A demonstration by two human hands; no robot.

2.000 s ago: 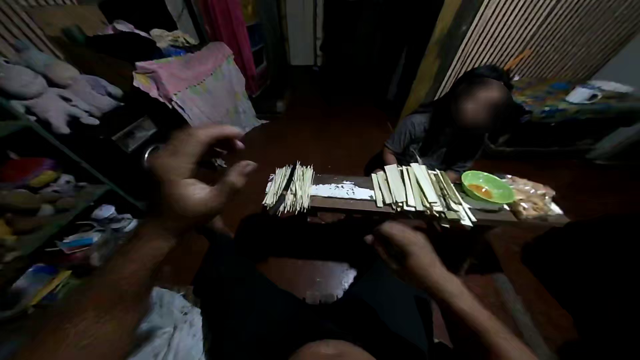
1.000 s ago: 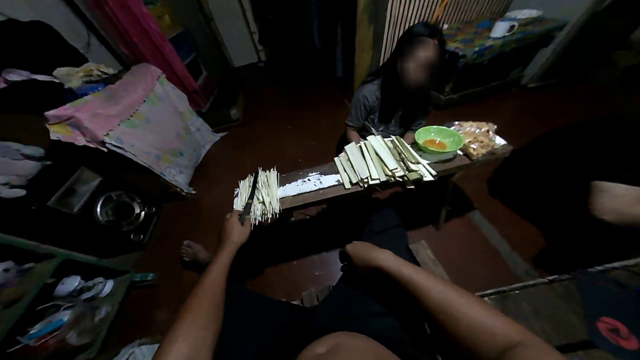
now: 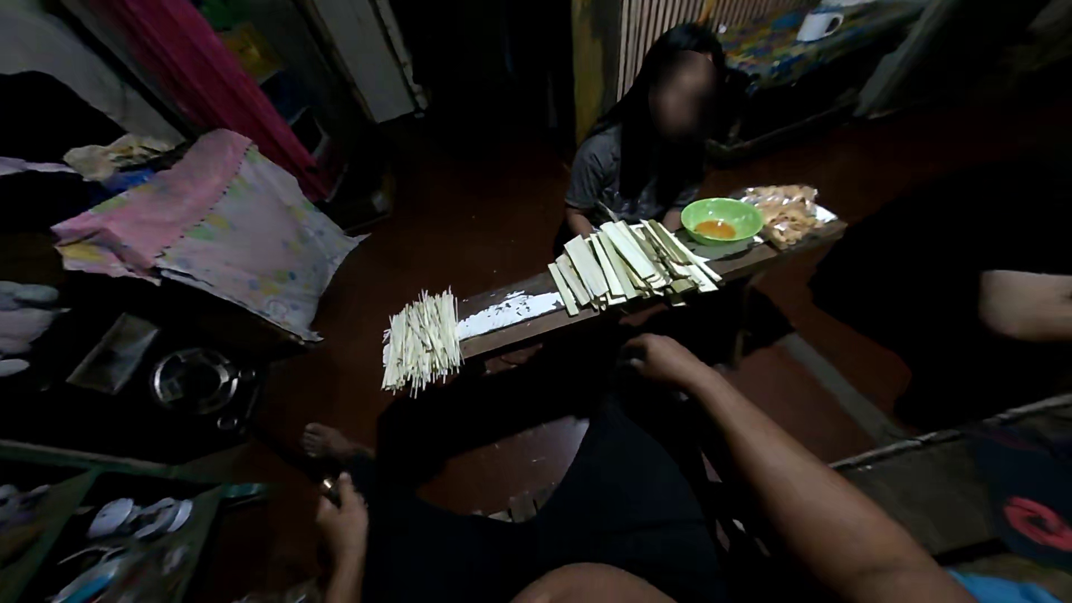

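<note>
My left hand (image 3: 343, 512) is low at the left beside my knee, closed on a dark knife (image 3: 330, 489) with a small metallic part; most of its length is lost in the dark. Over my right thigh rests my right hand (image 3: 662, 362), fingers curled; whether it holds anything is too dark to tell. Beyond both hands runs a narrow wooden bench (image 3: 511, 337). A pile of thin pale sticks (image 3: 421, 343) lies across its left end, and wider flat pale strips, seemingly bamboo (image 3: 624, 266), lie across its middle.
A green plastic bowl (image 3: 722, 221) with orange contents and a clear bag of food (image 3: 787, 214) are on the bench's right end. A person (image 3: 641, 159) sits behind it; another person's arm (image 3: 1026, 306) is at right. A gas stove (image 3: 194, 381) and shelves (image 3: 50, 532) stand left.
My left hand has moved from the thin stick pile down to my left knee, and the dark knife has left the pile with it. My right hand remains near my right thigh.
</note>
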